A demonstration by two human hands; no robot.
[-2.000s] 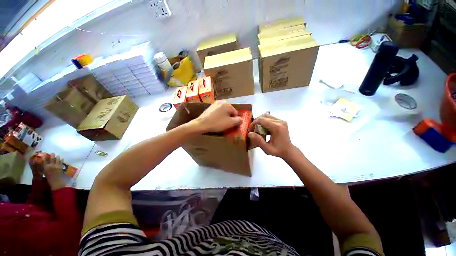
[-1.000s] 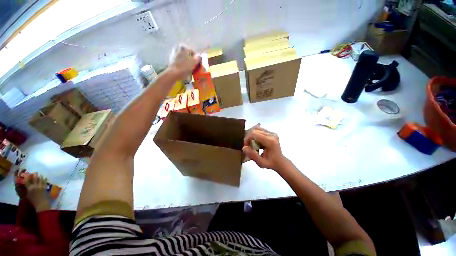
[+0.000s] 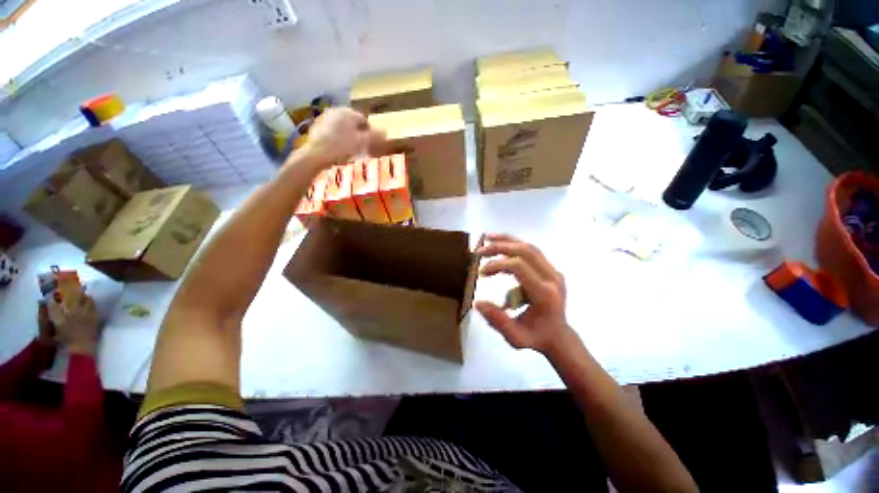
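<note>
An open brown carton (image 3: 386,313) stands upright on the bench in front of me, with no box visible inside. Four orange retail boxes (image 3: 366,188) stand in a row behind it. My left hand (image 3: 339,135) is just above this row; its fingers are blurred and nothing shows in it. My right hand (image 3: 528,297) is at the carton's right edge, fingertips by the flap. It keeps a small yellowish-brown thing (image 3: 516,298), perhaps a cutter, in its curled fingers.
Brown cartons (image 3: 535,144) stand along the wall. At right are a black bottle (image 3: 706,159), a tape roll (image 3: 751,224), an orange-blue dispenser (image 3: 808,292) and an orange basin (image 3: 853,241). At left are a carton (image 3: 154,236) and a co-worker's hands (image 3: 75,318).
My left hand lifted an orange box out of the carton and carried it to the row, which now has four boxes. My right hand has loosened and spread its fingers at the carton's edge.
</note>
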